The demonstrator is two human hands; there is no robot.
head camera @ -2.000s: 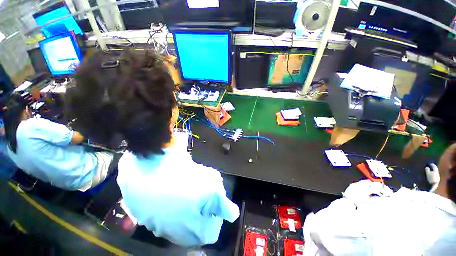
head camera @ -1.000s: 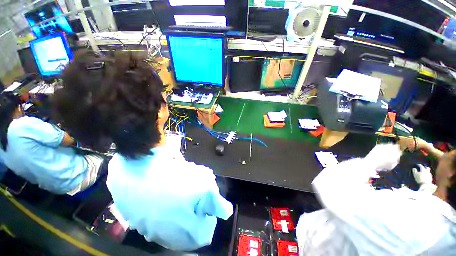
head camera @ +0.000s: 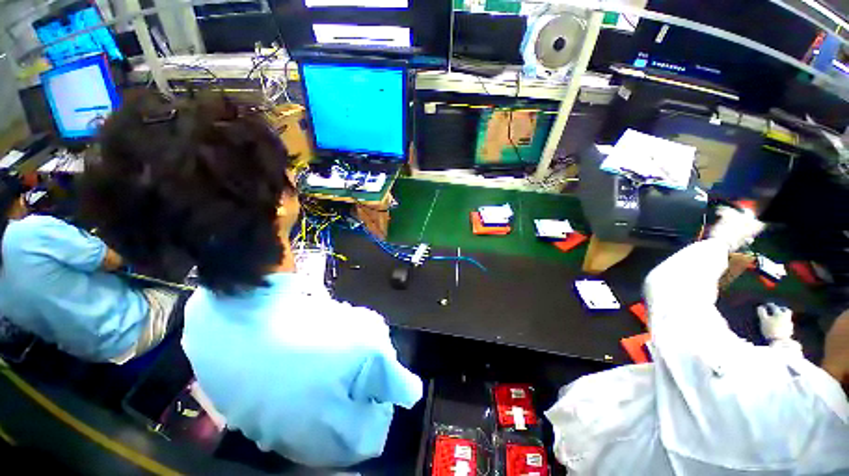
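Note:
Neither my left hand nor my right hand is in view. Nearest in front of me, packed red units (head camera: 515, 409) with white labels lie in rows in a black bin (head camera: 430, 423) below the bench edge. On the black benchtop (head camera: 503, 311) lies a white-topped flat unit (head camera: 597, 295). On the green mat, another flat unit (head camera: 495, 215) rests on a red holder (head camera: 481, 226), and a further unit (head camera: 553, 229) lies beside a red piece. Red holders (head camera: 637, 348) show beside the white-clothed worker, partly hidden by the sleeve.
A worker in light blue (head camera: 298, 372) sits close in front; another (head camera: 70, 284) sits far left. A white-clothed worker (head camera: 707, 390) with gloved hands leans at right. A monitor (head camera: 356, 110), blue cables (head camera: 456, 258), a white manifold (head camera: 420, 254) and a label printer (head camera: 642, 200) stand or lie on the bench.
The whole view has shifted, so the benches and seated workers appear further left. The white-clothed worker's raised arm has reached out beside the printer. My hands stay out of view.

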